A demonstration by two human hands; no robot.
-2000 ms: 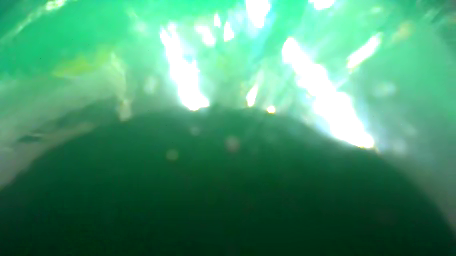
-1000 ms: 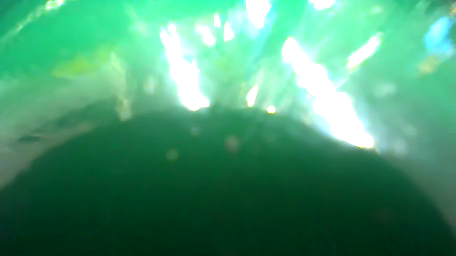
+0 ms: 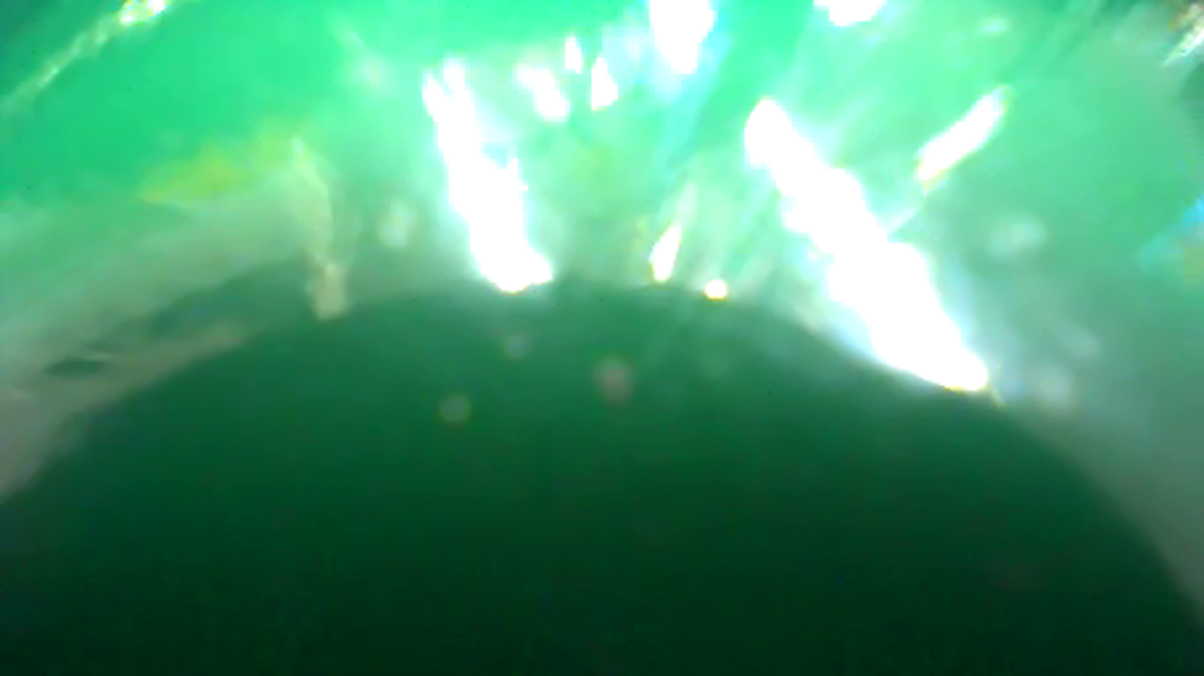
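A blurred green surface [image 3: 607, 515] fills the view, so close and out of focus that I cannot tell what it is. Its lower part is a dark green rounded area. Above the dark curve it is brighter, with several white glare streaks [image 3: 845, 238]. Neither my left hand nor my right hand is in view. No tool or worked piece can be made out.
A blurred pale grey band [image 3: 119, 291] runs along the left side. A small bluish blur [image 3: 1178, 248] shows at the right edge. Nothing else can be recognised.
The bluish blur at the upper right has shifted down to the right edge and become fainter. A pale streak now shows at the top right corner. The rest looks the same.
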